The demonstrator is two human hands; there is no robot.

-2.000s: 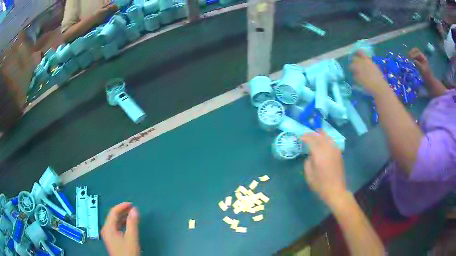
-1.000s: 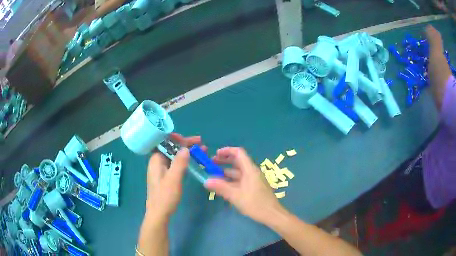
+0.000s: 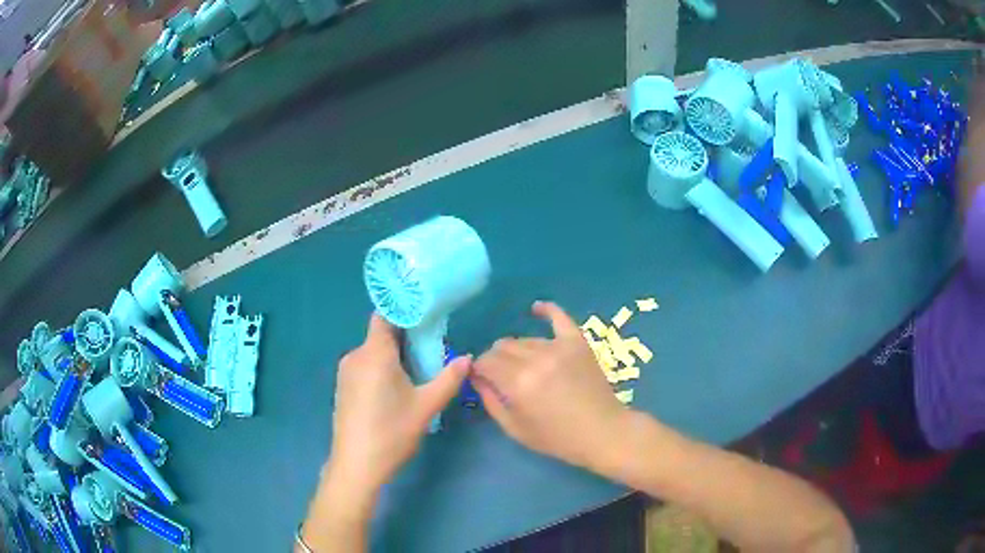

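A turquoise fan body (image 3: 429, 272) is in front of me, its round head up and its grille facing left. My left hand (image 3: 391, 394) is shut around its handle, just below the head. A blue battery (image 3: 466, 380) shows partly beside the handle, between my hands. My right hand (image 3: 556, 389) touches the battery with thumb and fingertips, its index finger raised; whether it grips the battery is hard to tell. Pale-yellow foam pads (image 3: 618, 348) lie scattered just beyond my right hand, partly hidden by it.
Open fans with blue batteries (image 3: 189, 395) are piled left, beside two handle covers (image 3: 233, 356). More fan bodies (image 3: 678, 171) are piled right, near a heap of blue batteries (image 3: 916, 140). A closed fan (image 3: 196, 194) lies on the conveyor. A purple sleeve (image 3: 956, 324) is at right.
The fan body has turned upright and moved right, its grille now facing left. The battery has gone from held out beside the handle to mostly hidden. The fan on the belt has moved left in view.
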